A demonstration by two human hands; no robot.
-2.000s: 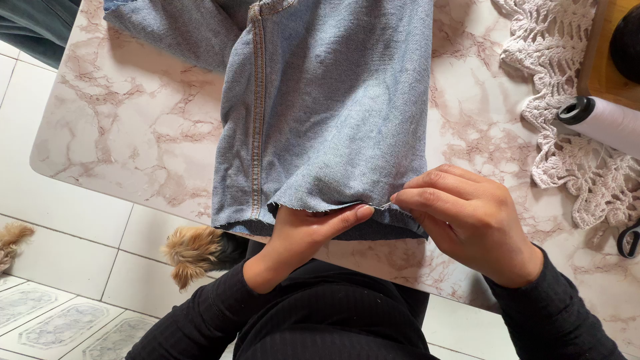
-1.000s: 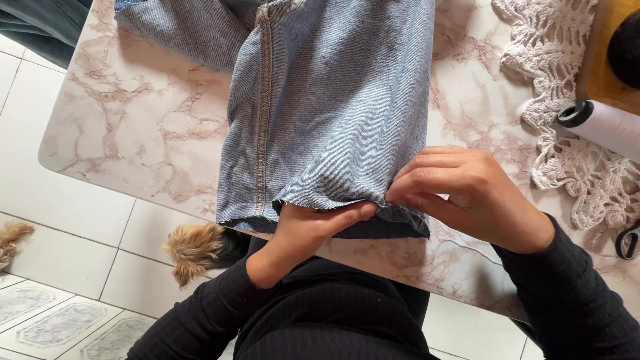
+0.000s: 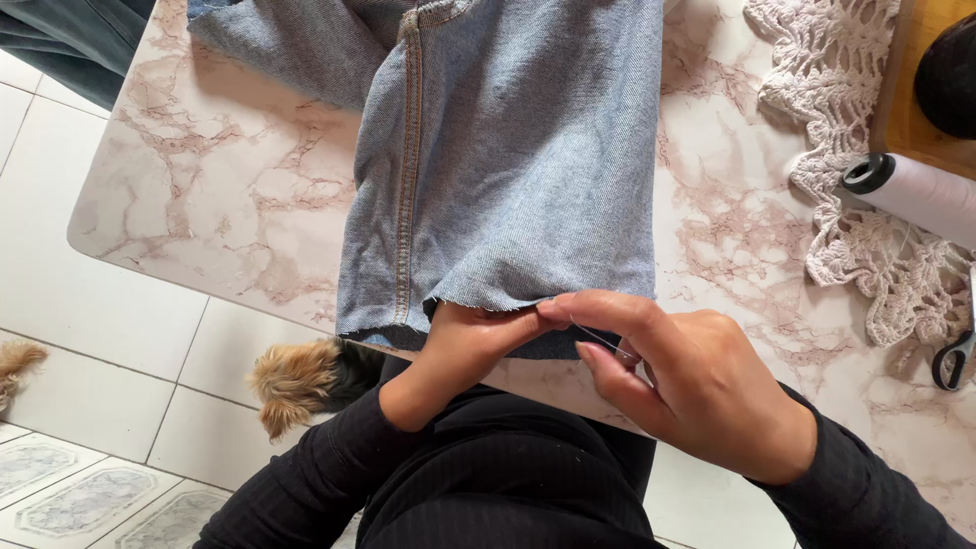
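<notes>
A light blue denim garment point(image 3: 518, 175) lies on the marble-patterned table, its raw cut edge toward me. My left hand point(image 3: 465, 343) reaches inside the opening of the leg, fingers hidden under the cloth, thumb along the frayed edge. At that same edge my right hand point(image 3: 648, 358) touches the denim with its index fingertip beside my left thumb. Its thumb is held apart below. A pale thread point(image 3: 591, 333) runs from near the edge toward the fingers of my right hand. No needle can be made out clearly.
Right of the denim lie a crocheted cloth point(image 3: 831, 137), a cone of white thread point(image 3: 926, 194) and a black-handled tool point(image 3: 951, 362), partly cut off. A dark round object point(image 3: 949, 76) is at upper right. A small dog point(image 3: 305, 377) is on the tiled floor by the table edge.
My right hand has moved from the right end of the gripped edge to beside my left thumb, and its thumb and index finger have spread apart. My left hand keeps its place in the leg.
</notes>
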